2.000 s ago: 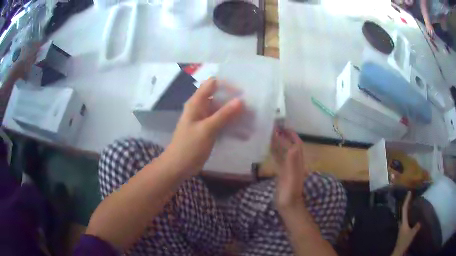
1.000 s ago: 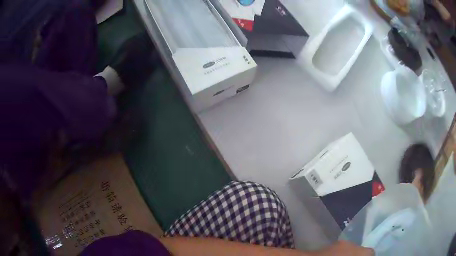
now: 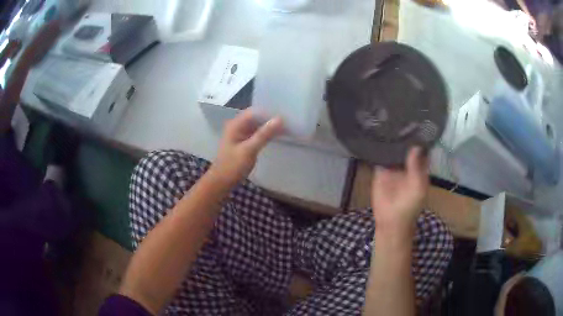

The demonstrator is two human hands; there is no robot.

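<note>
My right hand (image 3: 400,188) holds a brown base housing (image 3: 386,102) by its near edge, above the table gap. The dish is round and dark brown, its slotted, ribbed side turned towards me. My left hand (image 3: 244,145) grips the lower left corner of a clear plastic sleeve (image 3: 287,83) between thumb and fingers. The sleeve is blurred, pale and see-through; I cannot tell whether something is inside it. The sleeve and the housing are side by side.
White cartons lie behind the sleeve (image 3: 229,71), at the left (image 3: 86,89) and at the right (image 3: 487,148). A white oblong frame (image 3: 188,18) lies at the back. A light blue wrapped item (image 3: 523,139) rests at the right. An open box with a yellow-brown item (image 3: 521,234) stands lower right. Another person's arm (image 3: 28,62) reaches in left.
The view has swung back from the left to the table in front. The brown housing is now in my right hand, and both my hands are fully in view.
</note>
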